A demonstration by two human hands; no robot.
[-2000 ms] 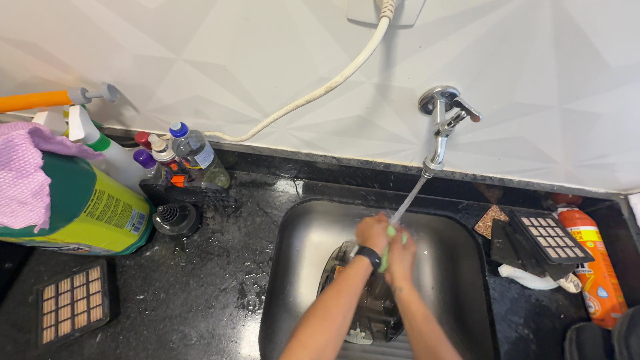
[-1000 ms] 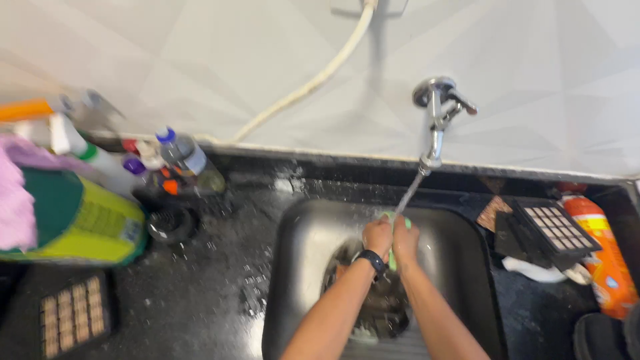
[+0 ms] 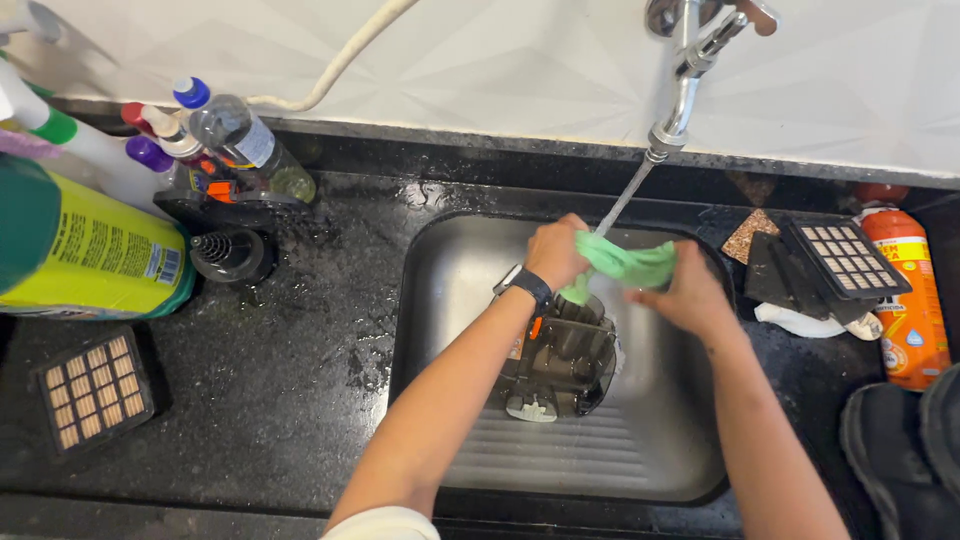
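Note:
A green cloth (image 3: 628, 260) is stretched between my two hands above a steel sink (image 3: 667, 450), beside the stream of water from the wall tap (image 3: 679, 105). My left hand (image 3: 556, 253), with a dark-banded watch on its wrist, grips the cloth's left end. My right hand (image 3: 694, 289), slightly blurred, has the right end between its fingers. Below the cloth, a smoky transparent plastic container (image 3: 574, 356) with an orange tab, possibly a vacuum cleaner's dust bin, lies in the sink, partly hidden by my left forearm.
Left on the wet black counter are a framed pleated filter (image 3: 97, 390), a dark ribbed plastic part (image 3: 231, 256), a large green-yellow container (image 3: 105, 247) and several bottles (image 3: 240, 142). On the right are another filter (image 3: 850, 257), an orange spray can (image 3: 910, 300) and dark shoes (image 3: 885, 450).
My hands, close together around the green cloth before, are now apart with the cloth spread between them. The view has shifted closer to the sink. Water runs throughout.

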